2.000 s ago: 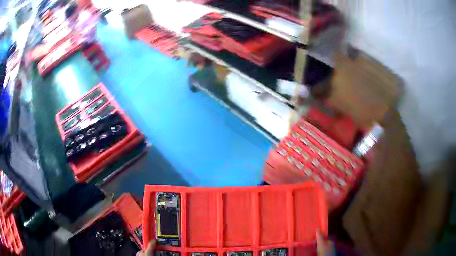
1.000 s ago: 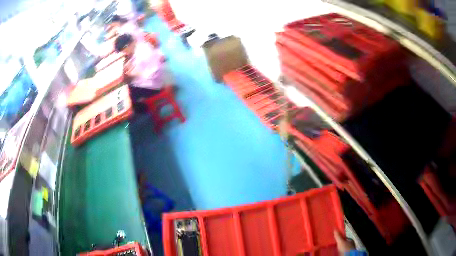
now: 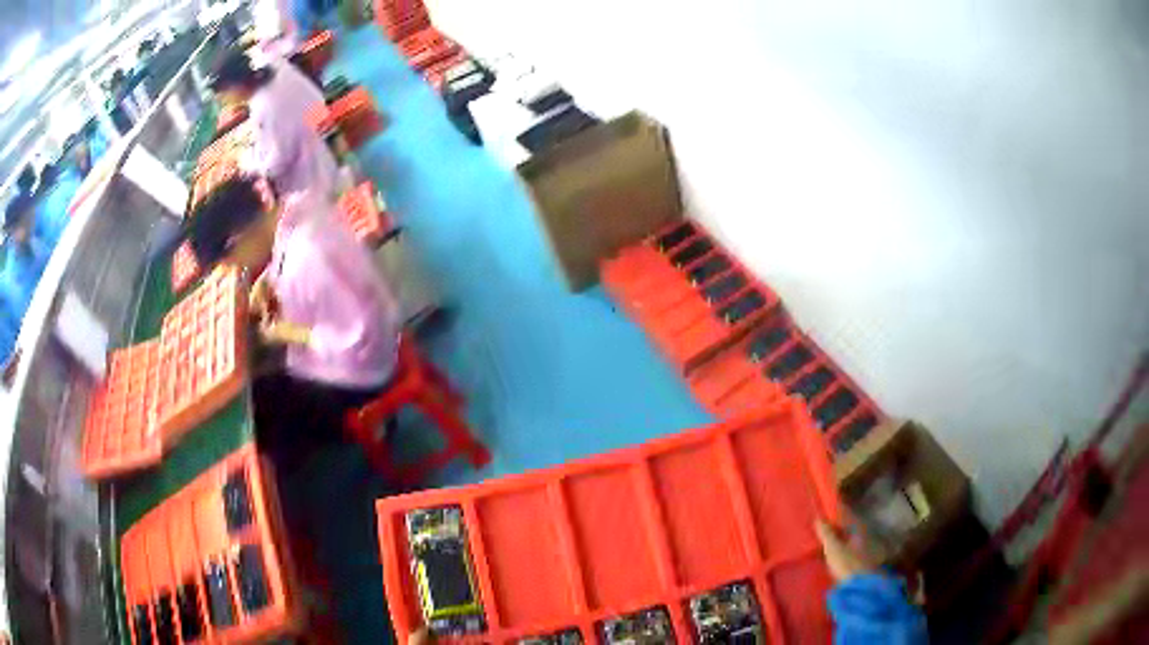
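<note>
A red-orange compartment tray [image 3: 630, 529] is in front of me at the lower middle, slightly tilted in view. Its top-left pocket holds an open-backed smartphone [image 3: 444, 573] with a yellow-edged dark battery. More phones [image 3: 727, 615] show in the near row, cut off by the bottom edge; the other far-row pockets show bare red plastic. My right hand [image 3: 847, 554], in a blue sleeve, grips the tray's right edge. Only a bit of my left hand [image 3: 421, 638] shows at the tray's lower left, at the picture's bottom edge.
A person in pink [image 3: 330, 290] sits by the green bench at left, near a red stool [image 3: 418, 416]. Trays with phones [image 3: 202, 554] lie on the bench. A cardboard box [image 3: 605, 195], floor trays [image 3: 680, 302] and a smaller carton [image 3: 905, 494] line the right. Blue floor [image 3: 529, 340] runs between.
The view has moved forward along the aisle. The seated person, stool and cardboard box are nearer, and the rack with stacked trays at right has left view. The tray stays held in front.
</note>
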